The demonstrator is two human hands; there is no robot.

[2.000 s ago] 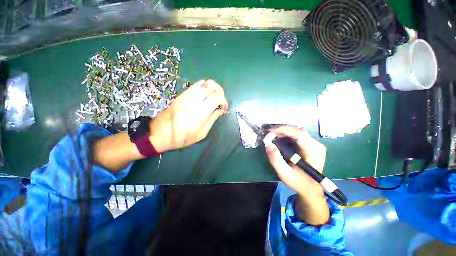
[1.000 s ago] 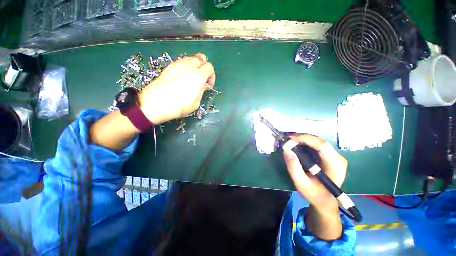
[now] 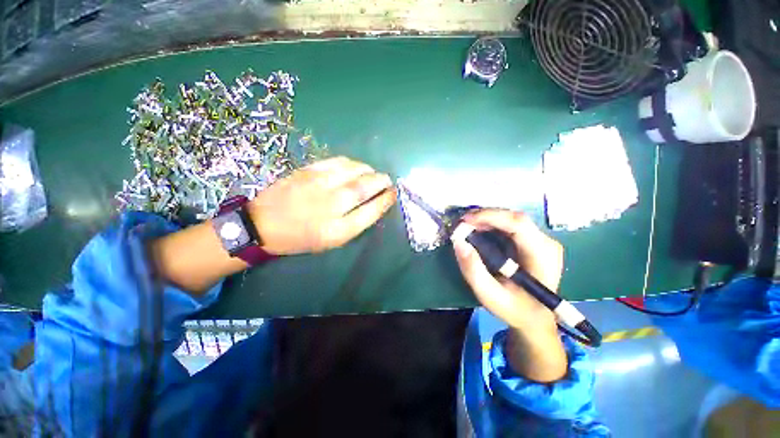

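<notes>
My right hand [image 3: 513, 265] holds a black soldering iron [image 3: 532, 287] with white bands. Its thin tip reaches the upper left part of a small bright circuit board [image 3: 422, 224] on the green mat. My left hand [image 3: 329, 205] is at the board's upper left edge, fingertips close together near the iron tip. Whether the fingertips pinch a small part cannot be seen. A loose pile of small components [image 3: 214, 141] lies to the left, partly behind my left hand. A white block of stacked boards [image 3: 588, 178] lies to the right.
A black fan [image 3: 590, 43] and a white cup [image 3: 714, 96] stand at top right. A round watch [image 3: 486, 61] lies left of the fan. A black box [image 3: 708, 205] is at right. A clear plastic bag [image 3: 19, 178] lies at the left edge. A blue sleeve shows at lower right.
My left hand has moved from over the component pile rightward to the board and iron tip. The right hand still holds the iron at the board. The camera view has shifted.
</notes>
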